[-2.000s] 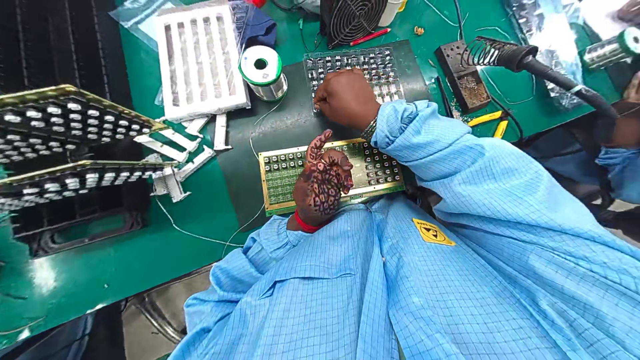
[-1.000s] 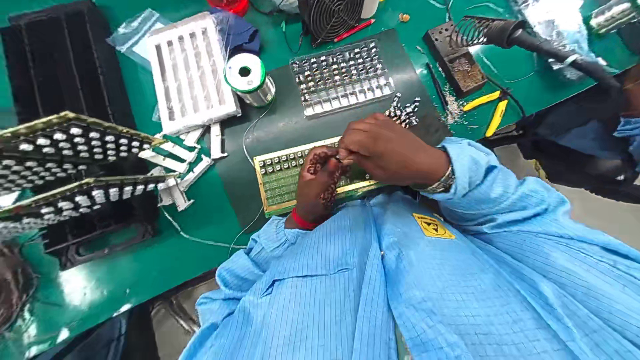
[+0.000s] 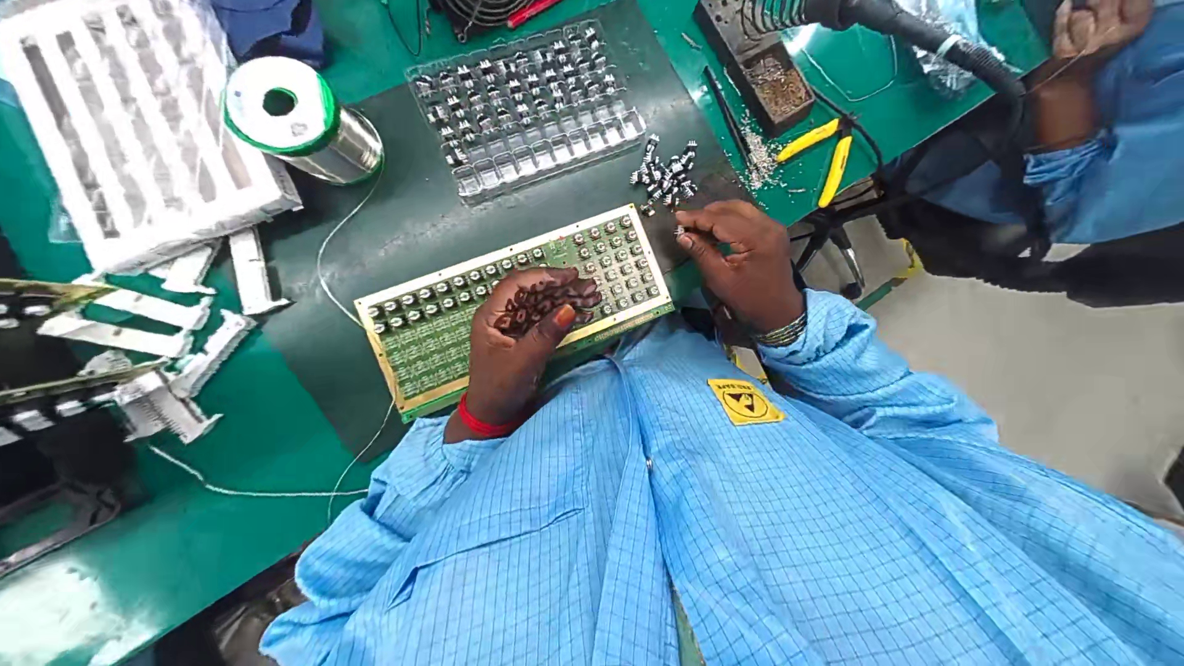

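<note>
A green circuit board in a pale gold frame [image 3: 427, 356] lies on the dark mat, with rows of small round-topped components along its upper left and right part. My left hand [image 3: 532, 328] rests over the board's middle, fingers curled toward the thumb; whether it holds something is hidden. Off the board's right end, my right hand [image 3: 740, 254] pinches a small component [image 3: 680, 231] between thumb and forefinger. Just above that hand lies a loose pile of black and silver components [image 3: 664, 174]. Behind the board is a clear plastic tray [image 3: 550, 162] with more such components in its pockets.
A solder wire spool [image 3: 347, 148] stands at the left, near a white slotted tray [image 3: 139, 120] and white plastic pieces [image 3: 250, 273]. Yellow-handled pliers [image 3: 835, 171], tweezers [image 3: 726, 111] and a soldering iron holder [image 3: 768, 79] are at the right. Another person's hand [image 3: 1101, 37] is at upper right.
A second ago both hands were together over the board. My right hand has since moved right, off the board. The loose component pile shows where only the clear tray and hand showed two seconds ago.
</note>
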